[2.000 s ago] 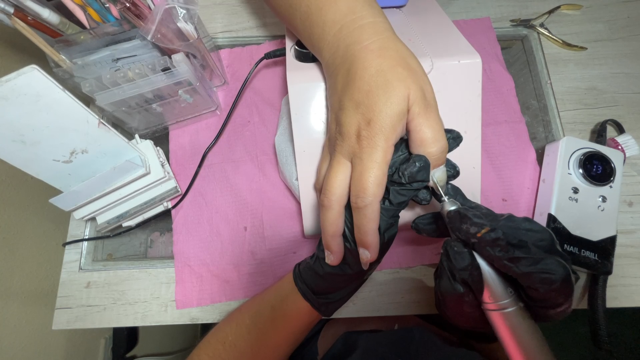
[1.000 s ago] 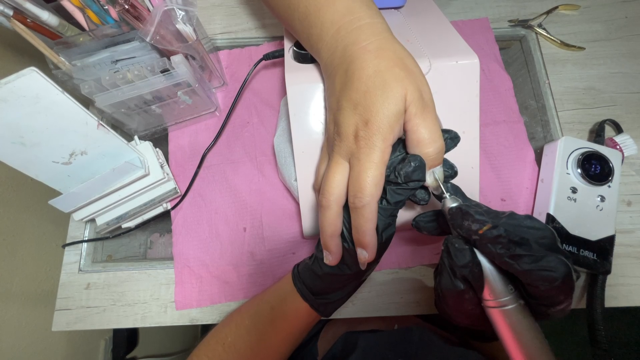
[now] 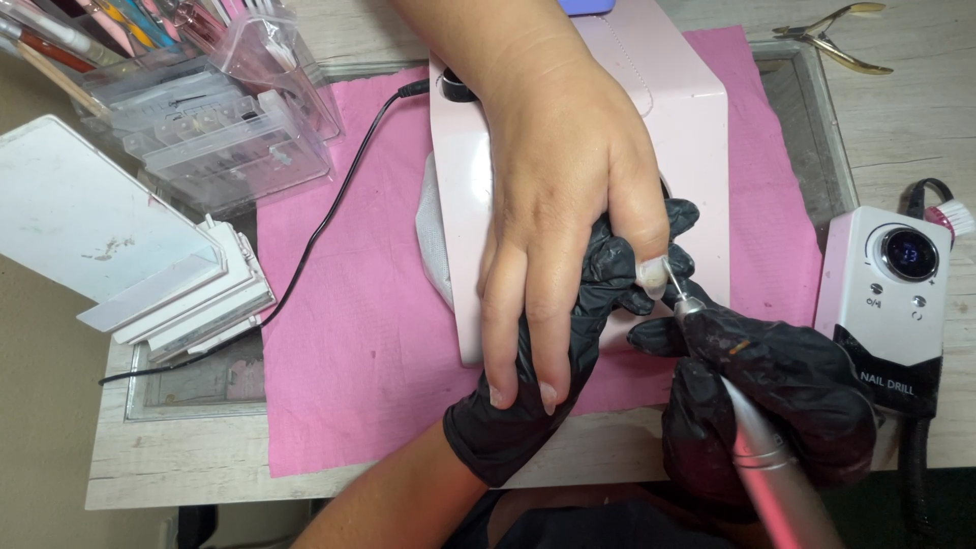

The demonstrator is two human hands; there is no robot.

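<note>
My left hand [image 3: 564, 343], in a black glove, reaches under another person's hand [image 3: 557, 168] and grips its thumb near the tip. That thumb's nail [image 3: 653, 276] is long and whitish. In my right hand [image 3: 762, 381], also gloved in black, is a silver nail drill handpiece [image 3: 762, 450]; its thin metal bit [image 3: 674, 278] meets or nearly meets the right side of the nail. The other person's hand lies palm down over a pale pink nail dust collector [image 3: 686, 145], with fingers hanging over my left wrist.
A pink cloth [image 3: 328, 396] lies beneath the collector. At the right are the nail drill's control unit [image 3: 877, 305], a small brush [image 3: 953, 219] and gold cuticle nippers [image 3: 827, 38]. Clear plastic organizers [image 3: 236, 152], stacked white boxes [image 3: 99, 221] and a black cable [image 3: 328, 217] occupy the left.
The drill bit has shifted slightly from the nail's middle toward its right side. My left hand keeps its hold on the thumb.
</note>
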